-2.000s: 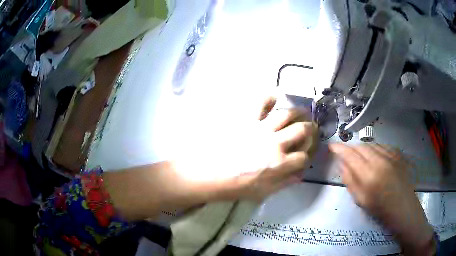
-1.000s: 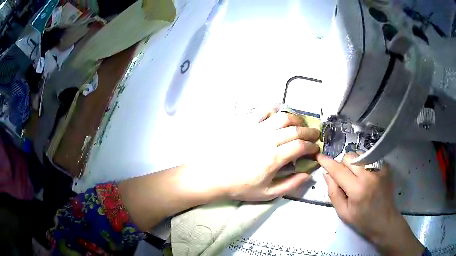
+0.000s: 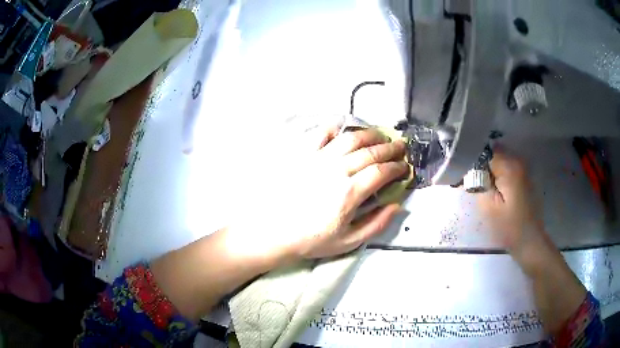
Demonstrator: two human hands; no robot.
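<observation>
The olive cloth piece (image 3: 282, 306) hangs from under my left hand over the table's front edge; its yellow-green end shows at the presser foot (image 3: 423, 153). My left hand (image 3: 340, 197) presses and holds the cloth just left of the foot, washed out by the lamp. My right hand (image 3: 513, 197) is blurred, beside the ribbed silver knob (image 3: 477, 180) at the right of the machine head (image 3: 442, 75). Its fingertips are partly hidden behind the head, so its grip is unclear.
Orange-red snips (image 3: 593, 170) lie on the machine bed at right. A printed ruler scale (image 3: 421, 325) runs along the front edge. At left are a brown board (image 3: 112, 177), a long olive cloth strip (image 3: 136, 61) and mixed scraps.
My right hand has moved from the cloth and foot area rightward to beside the knob. My left hand stays on the cloth at the foot. The whole view has shifted.
</observation>
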